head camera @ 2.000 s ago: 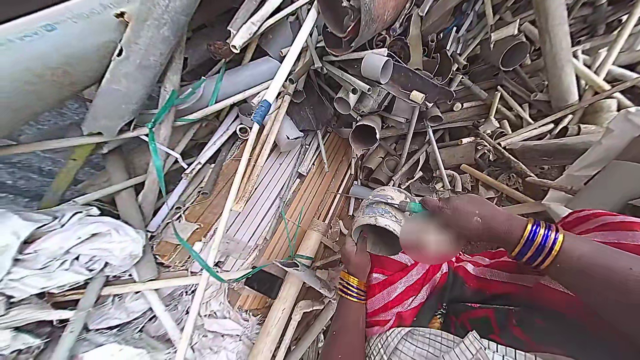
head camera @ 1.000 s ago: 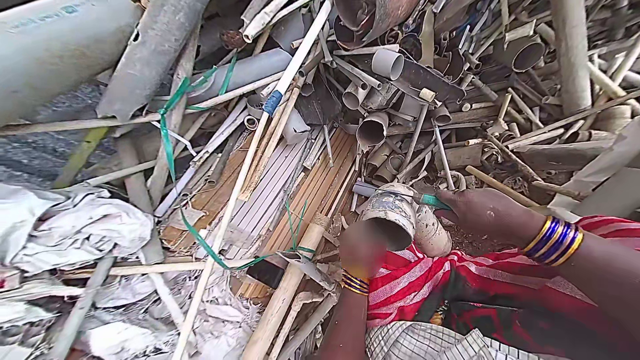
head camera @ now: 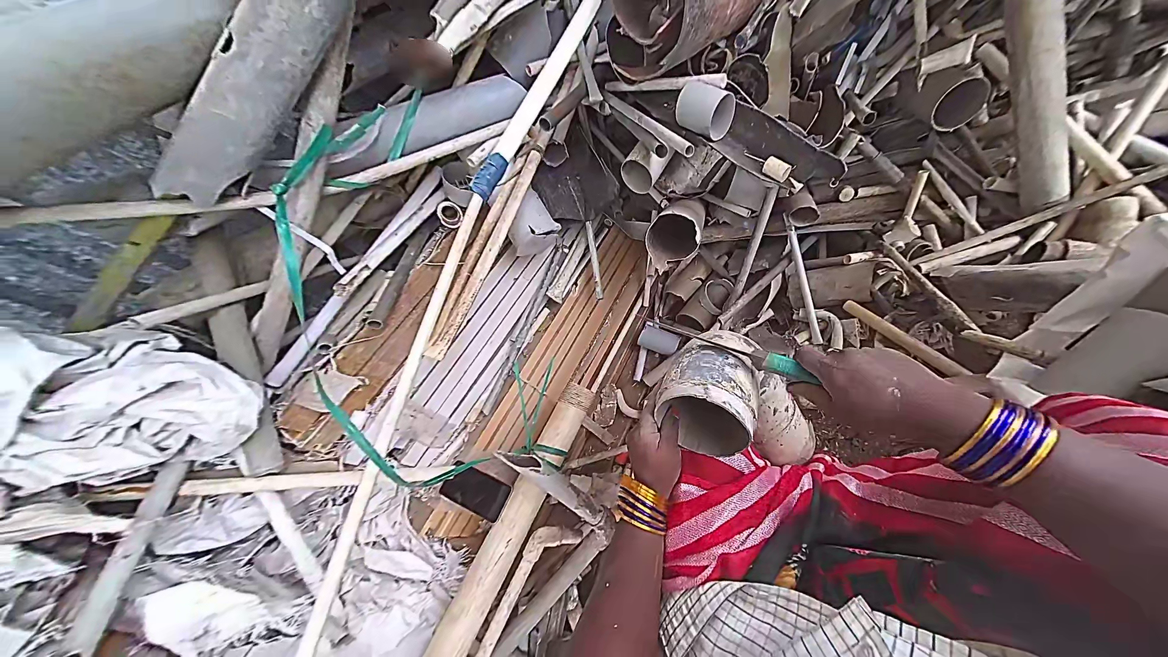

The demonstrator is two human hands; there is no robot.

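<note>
My left hand (head camera: 654, 449) grips the lower left rim of a dirty white plastic pipe fitting (head camera: 710, 379), whose wide round opening faces down toward my lap. My right hand (head camera: 862, 383) is closed on the green handle (head camera: 788, 368) of a thin-bladed tool; its blade lies across the upper side of the fitting. What kind of blade it is, I cannot tell. A rounded, off-white branch (head camera: 785, 424) of the fitting shows below the handle. A short grey pipe piece (head camera: 658, 339) lies near the far end of the blade.
Cut pipe pieces (head camera: 704, 109) and sticks are heaped ahead and to the right. Long flat strips (head camera: 557, 338) lie left of the fitting, crossed by a long white pole (head camera: 429, 319). Crumpled white sacking (head camera: 137, 401) and a large grey pipe (head camera: 100, 73) are at the left.
The pipe fitting has turned in my hands, and its opening now faces more toward me than two seconds ago. My left hand has shifted on its rim.
</note>
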